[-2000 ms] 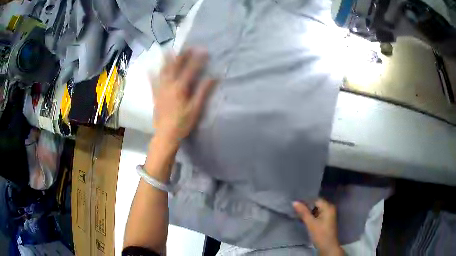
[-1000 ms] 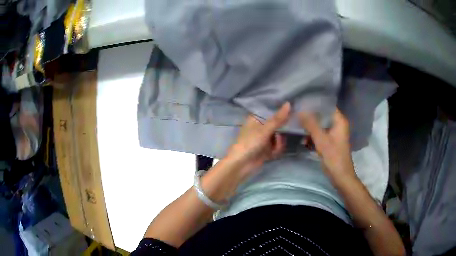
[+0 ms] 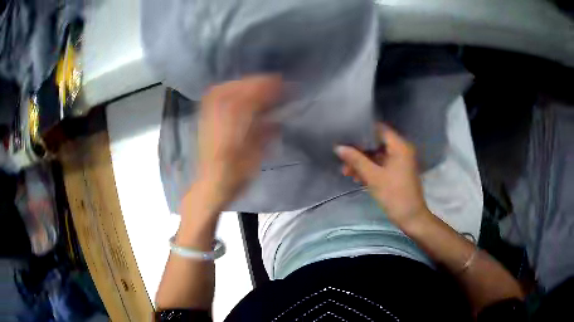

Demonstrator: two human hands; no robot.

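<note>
A large grey garment panel (image 3: 315,56) hangs from the white table's front edge down towards the lap. My right hand (image 3: 384,170) pinches its lower right edge between thumb and fingers. My left hand (image 3: 236,135) is blurred and lies over the left part of the panel; whether its fingers grip cloth cannot be told. More grey stacked panels (image 3: 283,195) lie below, over the lap and the white board.
Pale cloth (image 3: 352,220) covers the lap. A white board (image 3: 135,138) and a brown carton (image 3: 94,188) stand at the left. The white table edge (image 3: 466,25) crosses the top. Grey cloth (image 3: 551,188) hangs at the far right.
The view has tilted down from the machine to the lap. My left hand was beside my right at the panel's lower edge and has moved up and left.
</note>
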